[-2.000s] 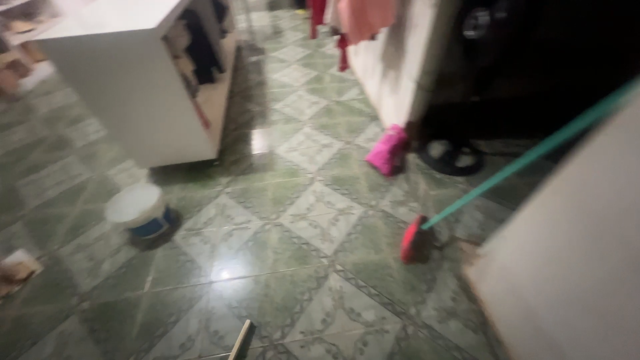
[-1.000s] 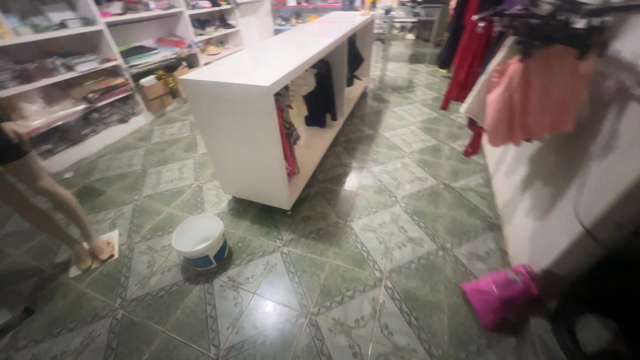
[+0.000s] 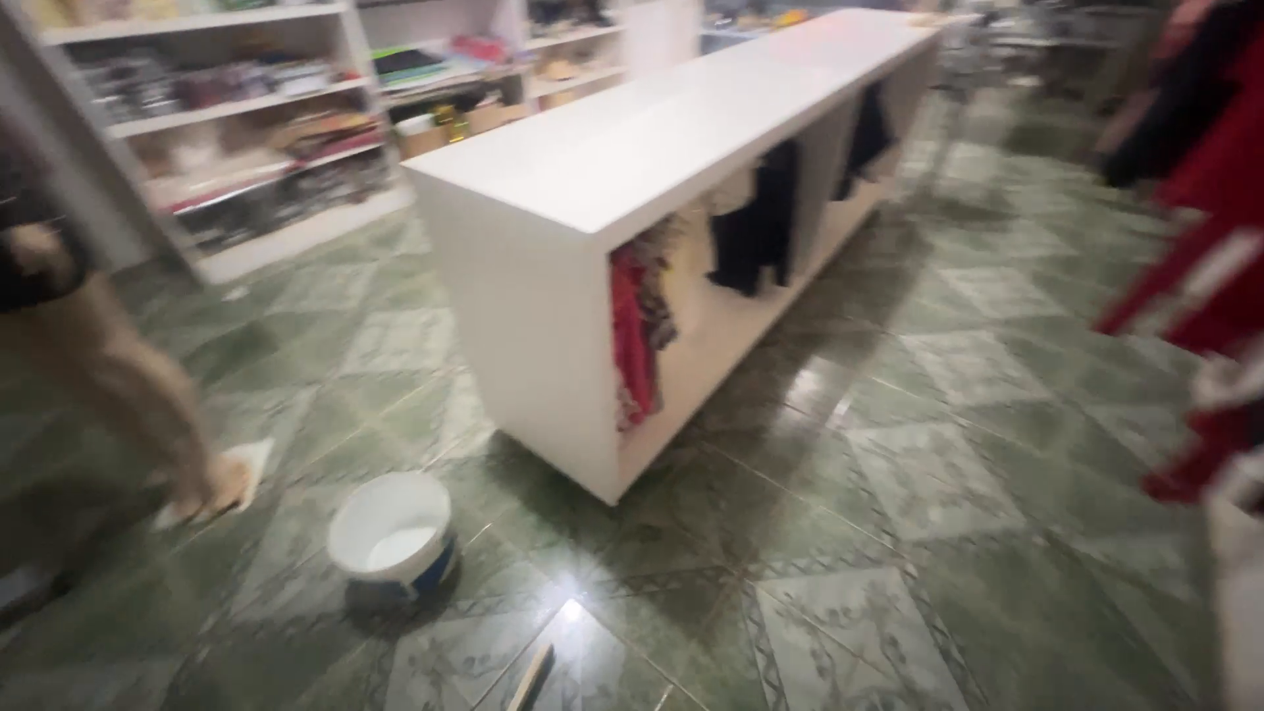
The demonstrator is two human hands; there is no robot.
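Note:
Neither of my hands shows in the head view. A white plastic bucket (image 3: 392, 528) with a blue patch stands upright on the green tiled floor, left of a long white counter (image 3: 538, 326). The tip of a thin pale stick (image 3: 531, 676) rises from the bottom edge; what it belongs to and what holds it are out of view. Inside the counter's open side hang a red garment (image 3: 634, 336) and dark garments (image 3: 755, 222).
Mannequin legs (image 3: 148, 380) on a pale base plate (image 3: 255, 474) stand at the left. Shelves (image 3: 237, 104) full of goods line the back left. Red clothes (image 3: 1210, 197) hang along the right. The floor shines with reflected light. The picture is blurred.
The view has swung and moved closer to the counter and bucket. The pink bag and the green-handled tool with a red head, seen earlier, are out of view. The pale stick shows again at the bottom.

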